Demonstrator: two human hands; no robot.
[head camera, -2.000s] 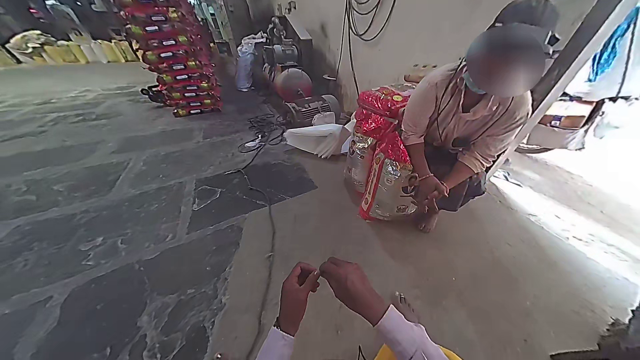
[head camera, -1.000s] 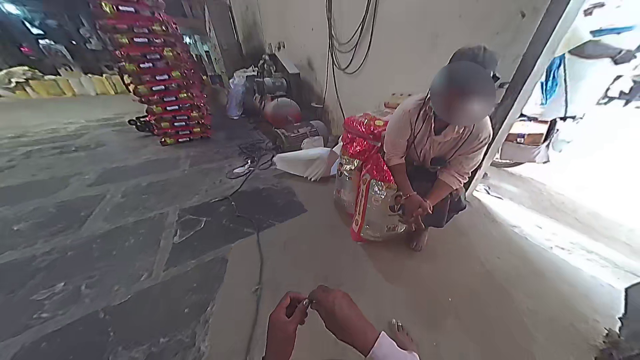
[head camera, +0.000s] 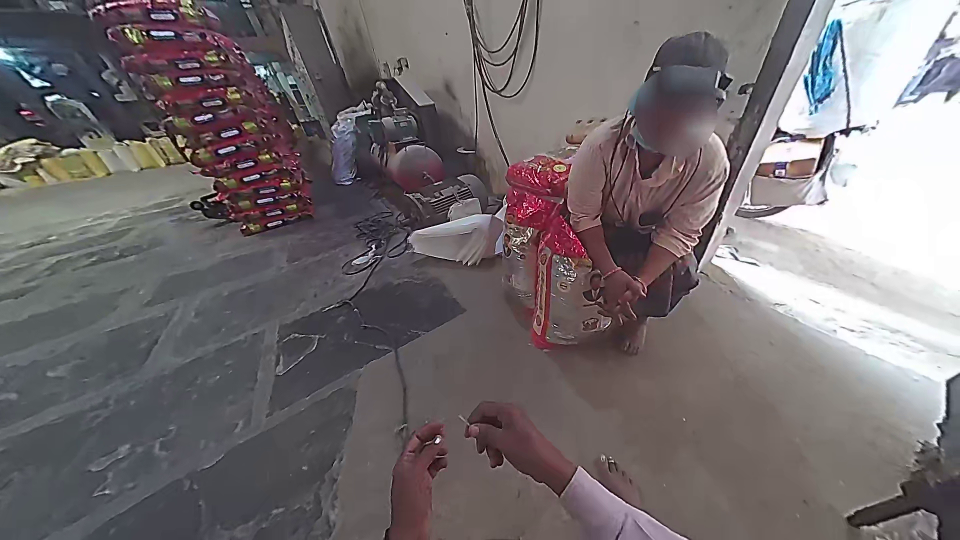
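Note:
Low in the view, my left hand (head camera: 418, 469) pinches a small whitish object (head camera: 437, 440) between thumb and fingertips; what it is cannot be told. Just to its right, my right hand (head camera: 514, 442) holds a thin pale stick-like piece (head camera: 463, 421) between thumb and forefinger. A small gap separates the two hands. Beyond them stand shiny red and silver printed bags (head camera: 574, 292) on the floor. Beside the bags a person (head camera: 645, 195) in a light shirt and dark cap squats with hands together.
A tall stack of red packed bags (head camera: 225, 127) stands at the left. An electric motor (head camera: 450, 196), a white sack (head camera: 457, 238) and a loose cable (head camera: 401, 382) lie near the wall. Coiled cables (head camera: 510, 60) hang above. A bare foot (head camera: 616, 478) shows beside my right forearm.
My hands, together at the fingertips in both earlier frames, are now slightly apart, each with a small piece in its fingers. The squatting person stays beside the bags.

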